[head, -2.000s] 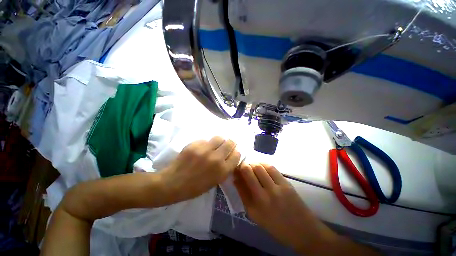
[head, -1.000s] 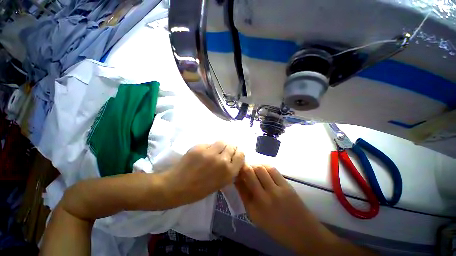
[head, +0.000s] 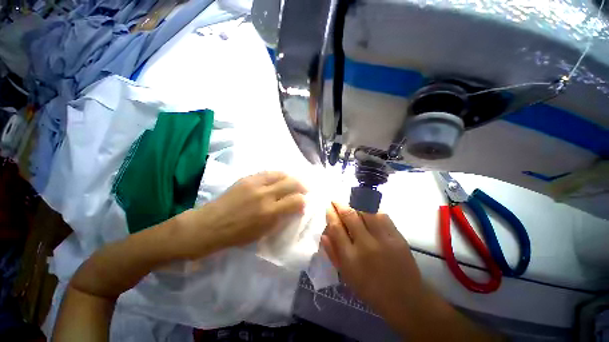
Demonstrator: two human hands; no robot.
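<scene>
White fabric (head: 193, 287) spreads over the table and hangs past its near edge, with a green section (head: 167, 170) at the left. My left hand (head: 260, 204) presses and pinches the white cloth left of the needle area, fingertips in lamp glare. My right hand (head: 364, 250) holds the cloth edge just below the presser foot area, fingers bent. A narrow white strip (head: 323, 270) with a loose thread end hangs between the hands. The sewing machine head (head: 387, 113) stands above; glare hides the needle and the exact edge under it.
Scissors (head: 477, 244) with one red and one blue handle lie right of the machine foot. Light blue cloth (head: 87, 47) is heaped at the upper left. A printed ruler strip (head: 350, 300) runs along the table's near edge.
My hands have moved apart, the left one slightly up and left, showing more white cloth between them. The machine head appears shifted right in view.
</scene>
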